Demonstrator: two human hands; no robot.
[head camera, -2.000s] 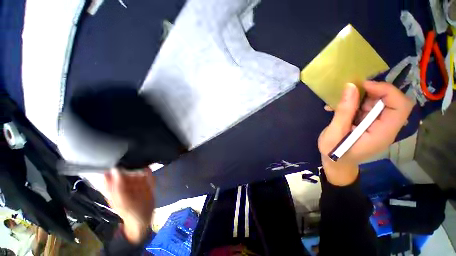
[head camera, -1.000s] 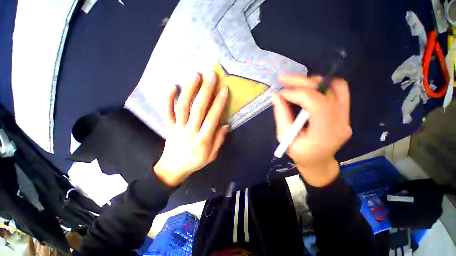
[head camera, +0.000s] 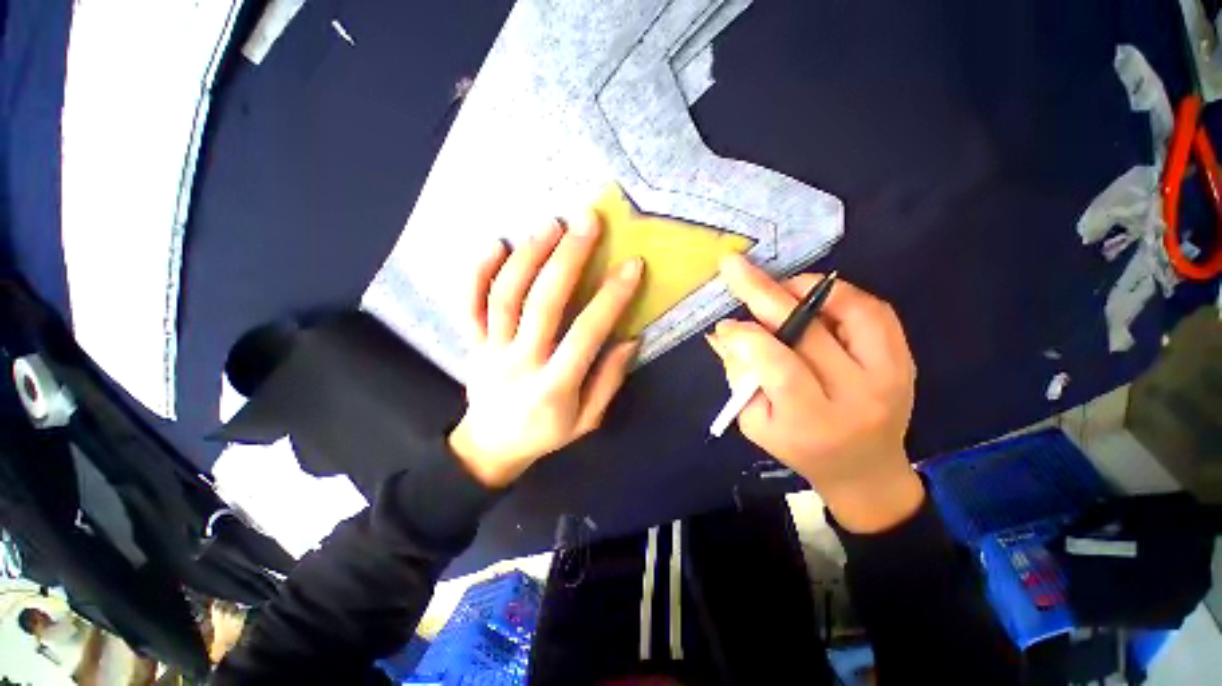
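Note:
A grey speckled fabric piece (head camera: 536, 148) with a notched end and dark drawn lines lies on the navy cloth; its lower right edge shows stacked layers. A yellow template (head camera: 677, 261) lies flat on it, its point toward the right. My left hand (head camera: 543, 362) lies flat with spread fingers, pressing the template down and hiding its left part. My right hand (head camera: 831, 382) holds a marking pen (head camera: 801, 315), black end up and white end down left. My right index fingertip is at the template's pointed tip.
A curled black fabric piece (head camera: 355, 389) lies by my left wrist, over a white scrap (head camera: 288, 496). A long whitish curved piece (head camera: 127, 201) lies at left. Orange-red scissors (head camera: 1177, 201) and ragged grey offcuts (head camera: 1132, 241) are at right. Blue bins (head camera: 1025, 496) stand below the table edge.
The template has gone from my right hand onto the grey piece, under my left hand. My left hand has left the black fabric. My right hand has moved left to the template's tip.

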